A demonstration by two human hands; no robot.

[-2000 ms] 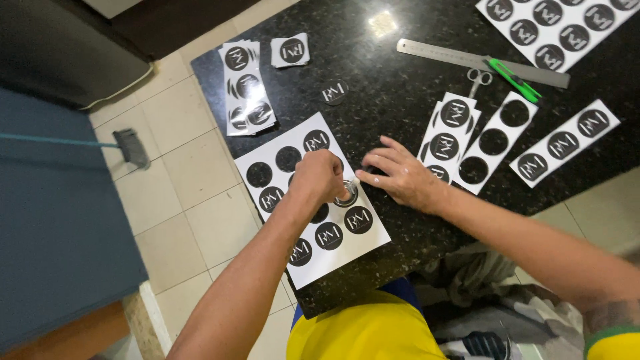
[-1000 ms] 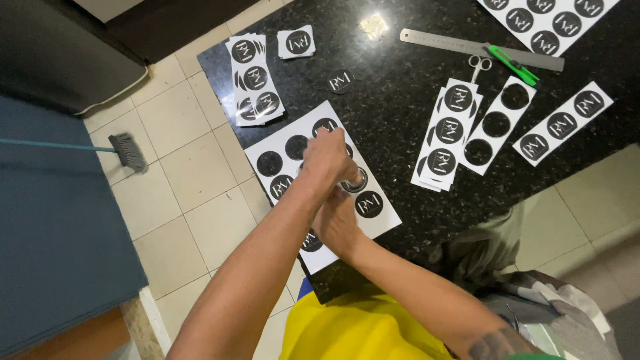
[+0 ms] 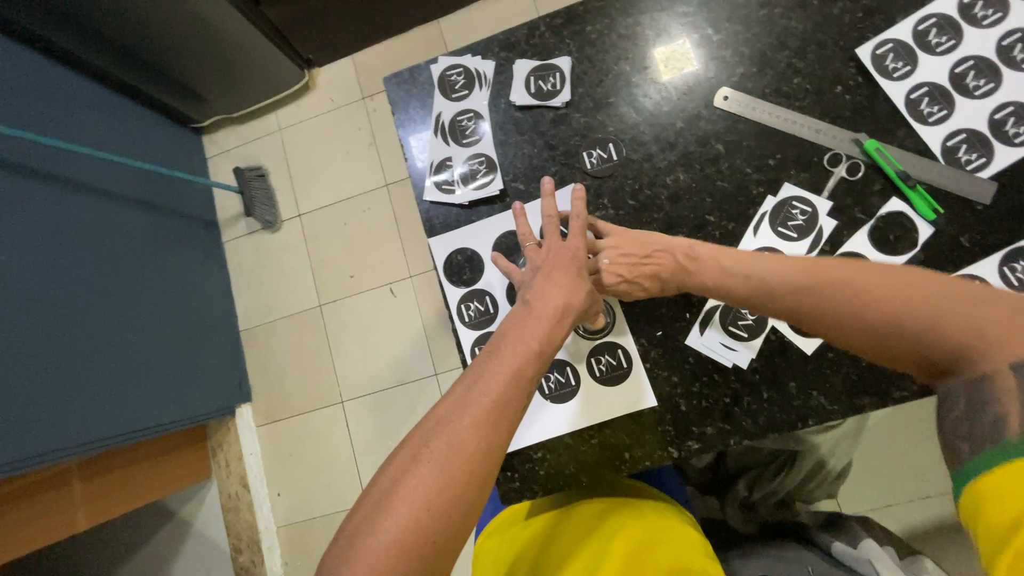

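Observation:
My left hand (image 3: 554,268) lies over the white sheet of round black stickers (image 3: 576,412), fingers spread, its thumb side by a round ring-like piece (image 3: 596,320) on the sheet. My right hand (image 3: 636,260) is at the sheet's right edge, its fingertips partly hidden behind the left hand's fingers; whether it holds anything cannot be told. Some circles on the sheet show plain black, without print, like the one at the upper left (image 3: 464,267). Beyond the hands, one loose round sticker (image 3: 602,157) lies on the dark granite table.
Sticker strips (image 3: 468,128) and a small square stack (image 3: 543,82) lie at the back left. More strips (image 3: 788,220), small scissors (image 3: 842,168), a green utility knife (image 3: 902,180), a steel ruler (image 3: 800,124) and a full sticker sheet (image 3: 932,64) lie to the right.
My left hand has gone from bent fingers over the sheet to spread fingers. The right hand has moved from the sheet's near part, below the left hand, up to its right edge.

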